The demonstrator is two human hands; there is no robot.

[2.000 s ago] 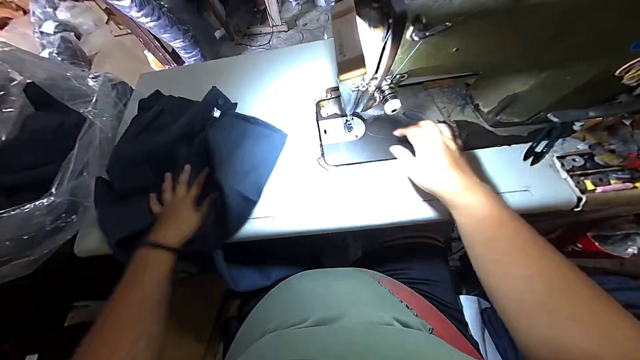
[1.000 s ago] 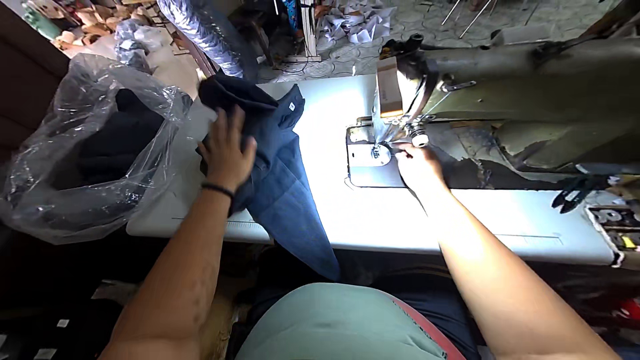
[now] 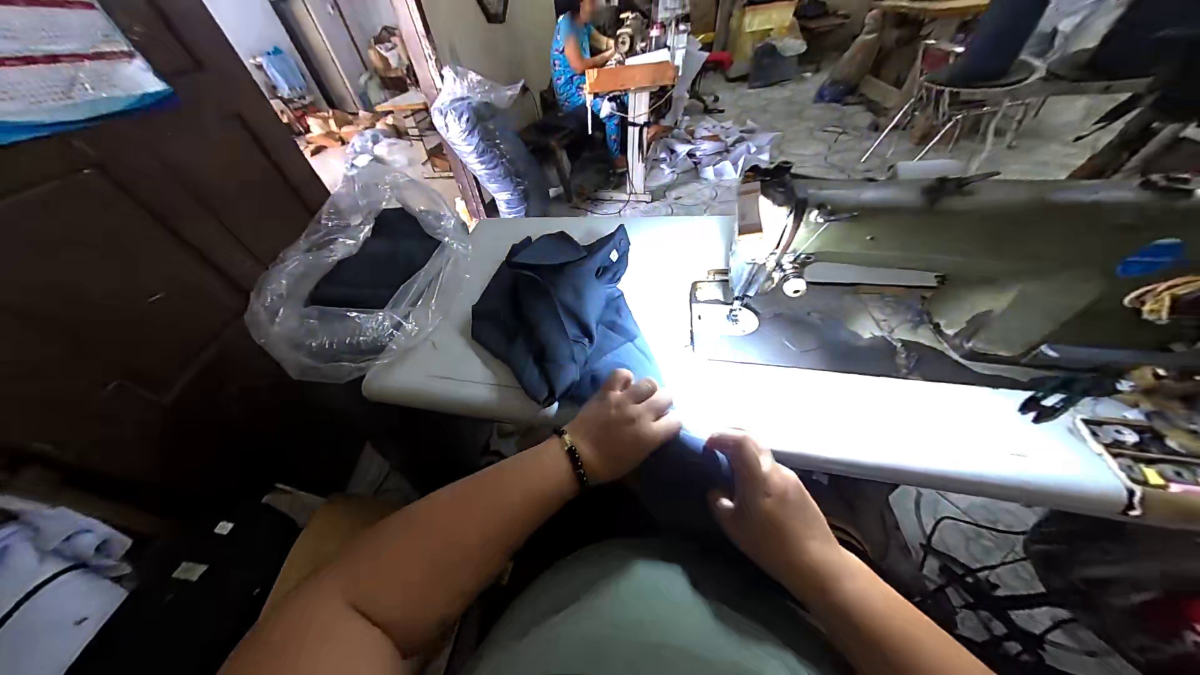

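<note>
A dark navy garment (image 3: 562, 309) lies bunched on the white sewing table (image 3: 872, 422), left of the sewing machine's needle area (image 3: 741, 314), and one part hangs over the front edge. My left hand (image 3: 623, 427), with a beaded bracelet at the wrist, grips the cloth at that edge. Just to its right, my right hand (image 3: 764, 487) pinches the hanging part between thumb and fingers. The industrial sewing machine (image 3: 1012, 262) stands to the right, its lamp lighting the tabletop. No cloth lies under its needle.
A clear plastic bag (image 3: 281, 333) with dark cloth rests at the table's left end. Black-handled snips (image 3: 1064, 398) and a tray of bobbins (image 3: 1139, 459) are at the right. Beyond the table, a person (image 3: 572, 61) sits at another machine, near scraps (image 3: 717, 150) on the floor.
My right hand has left the needle area and come to the garment at the front edge. My left hand has moved down along the cloth to that edge. The view has tilted up.
</note>
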